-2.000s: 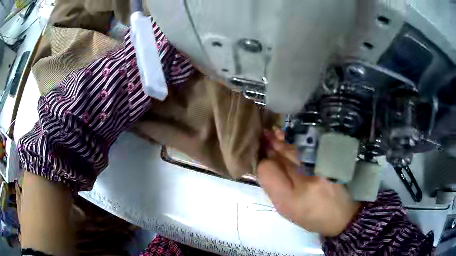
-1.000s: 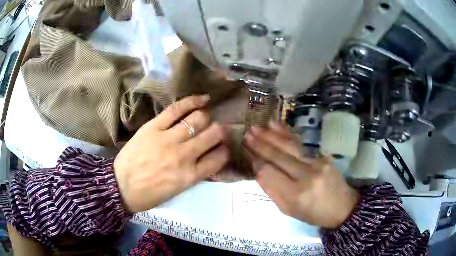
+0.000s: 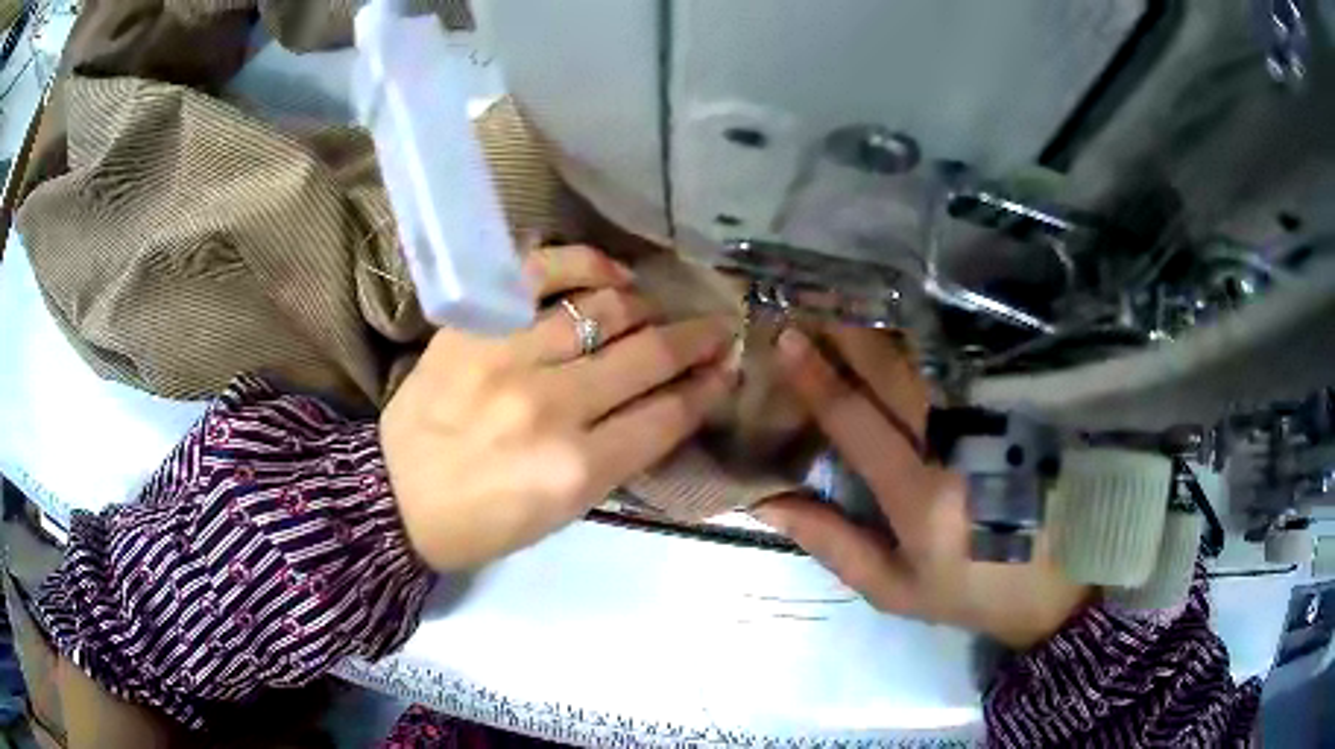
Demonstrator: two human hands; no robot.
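Note:
The tan-brown ribbed garment (image 3: pixel 205 220) lies bunched at the left and runs under the sewing machine head (image 3: pixel 820 88). My left hand (image 3: pixel 542 417), with a ring, lies flat on the cloth left of the needle area (image 3: pixel 783 293), fingertips close to it. My right hand (image 3: pixel 922 512) is at the cloth's right side, index fingertip on the cloth just below the presser area, thumb near the cloth's front edge. Both hands press on or hold the cloth; fingers partly hide it. The needle itself is too blurred to tell.
A white translucent bar (image 3: pixel 439 190) hangs left of the machine head, above my left hand. Cream tension knobs (image 3: pixel 1110 515) stand over my right wrist. The white table (image 3: pixel 703 615) has a ruler-marked front edge. Dark snips, partly hidden, lie behind the knobs.
My left arm, first reaching across the cloth, has come back and my left hand now lies by the needle. My right thumb and index finger have spread. The view has moved closer to the machine head.

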